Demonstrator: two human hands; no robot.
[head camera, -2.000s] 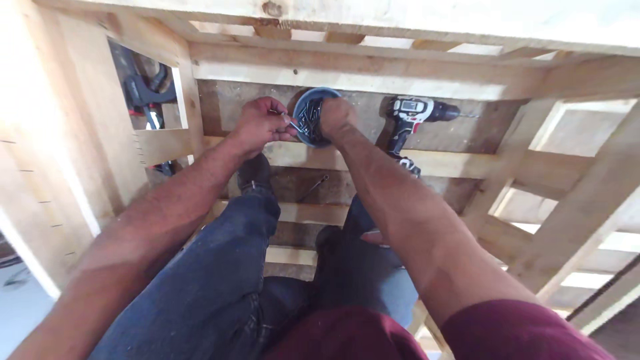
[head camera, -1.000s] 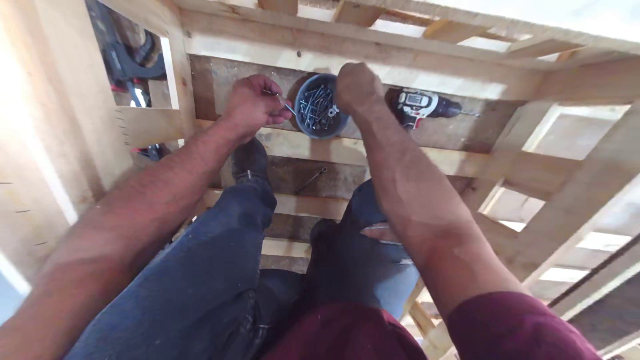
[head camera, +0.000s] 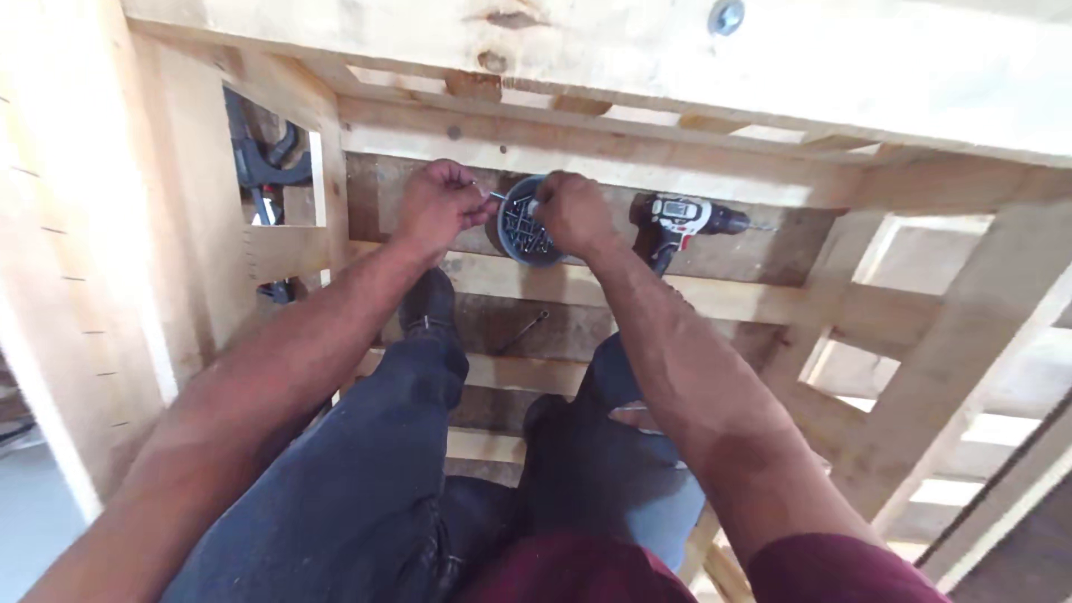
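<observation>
A round blue-grey container (head camera: 506, 238) full of metal bolts (head camera: 528, 230) stands between my hands on the wooden slats. My left hand (head camera: 442, 208), at its left, pinches a thin metal bolt (head camera: 497, 196) whose end points toward the container's rim. Over the right rim is my right hand (head camera: 576, 211), its fingers closed around a small pale or metallic piece that I cannot make out clearly. To the right lies a white and black cordless drill (head camera: 682, 216) with a bit fitted, its grip partly hidden by my right forearm.
Wooden beams and slats surround my legs. A wrench (head camera: 523, 331) lies between two slats near my boot (head camera: 428, 301). Dark clamps (head camera: 266, 163) show through the opening at left. A bolt head with a washer (head camera: 725, 16) sits in the top beam (head camera: 586, 50).
My right hand was down in the container two seconds ago, then rose to its upper right edge; now it is lower, at the right rim. My left hand keeps its hold on the bolt.
</observation>
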